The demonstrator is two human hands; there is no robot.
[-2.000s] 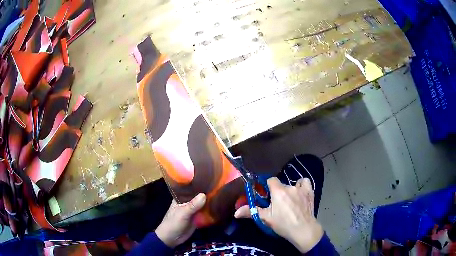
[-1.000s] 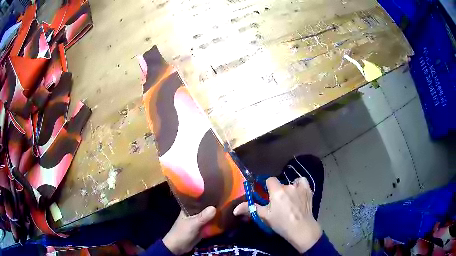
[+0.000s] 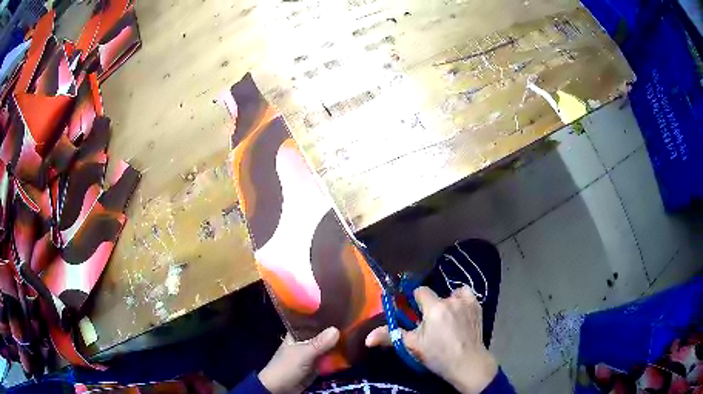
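Note:
A printed fabric strip (image 3: 297, 223) in brown, pink, orange and white lies with its tapering far end on the wooden table, and its near part hangs over the table edge. My left hand (image 3: 299, 362) grips its near end, thumb on top. My right hand (image 3: 443, 336) holds blue-handled scissors (image 3: 397, 323). Their dark blades lie along the strip's right edge, just off the table edge. A very thin white line shows at the blades. How far the blades are apart cannot be told.
A tangled pile of the same fabric (image 3: 58, 192) lies on the table (image 3: 200, 154) at left. A yellow scrap (image 3: 571, 107) lies at the table's right edge. A blue bag (image 3: 667, 123) is at right. A blue container (image 3: 632, 331) holds printed pieces at lower right. A dark shoe (image 3: 467, 269) is below.
The strip and my left hand have shifted a little to the right and towards me. The scissors stay at the strip's right edge, and my right hand has moved only slightly.

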